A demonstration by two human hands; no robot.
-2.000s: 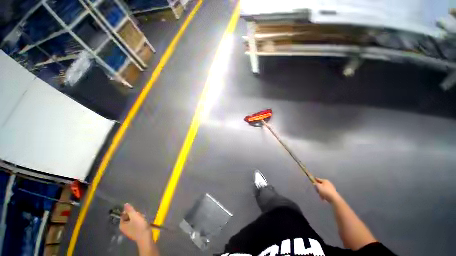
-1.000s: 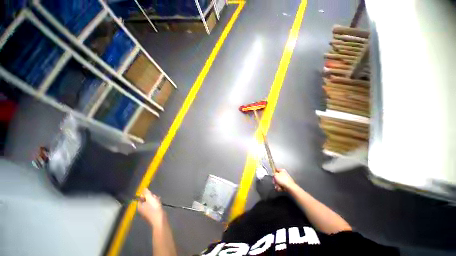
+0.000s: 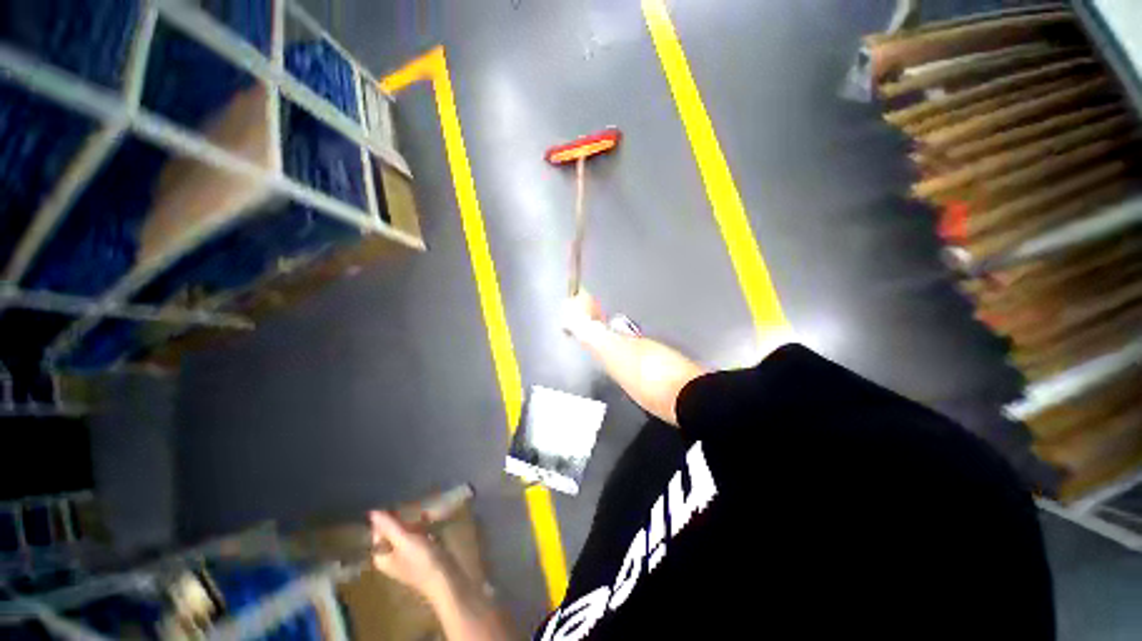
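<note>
The push broom's red-orange head (image 3: 584, 147) rests on the grey floor at the upper middle, between two yellow lines. Its thin tan handle (image 3: 579, 232) runs down to my right hand (image 3: 581, 313), which is closed around it with the arm stretched forward. The silver-grey dustpan (image 3: 559, 438) lies low over the left yellow line, left of my body. My left hand (image 3: 403, 548) is at the lower left, with its fingers curled as around the dustpan handle; the handle itself is hard to make out against the background.
White-framed racks (image 3: 276, 175) with blue goods stand at the left, and another rack with brown boxes is at the lower left. A stack of brown layered pieces (image 3: 1002, 175) is at the right. Yellow floor lines (image 3: 720, 175) edge the aisle. Small specks (image 3: 594, 48) lie beyond the broom.
The view has turned and moved along the aisle. The broom is farther forward, with my right arm reaching out. The dustpan has gone from right of the left yellow line to over it.
</note>
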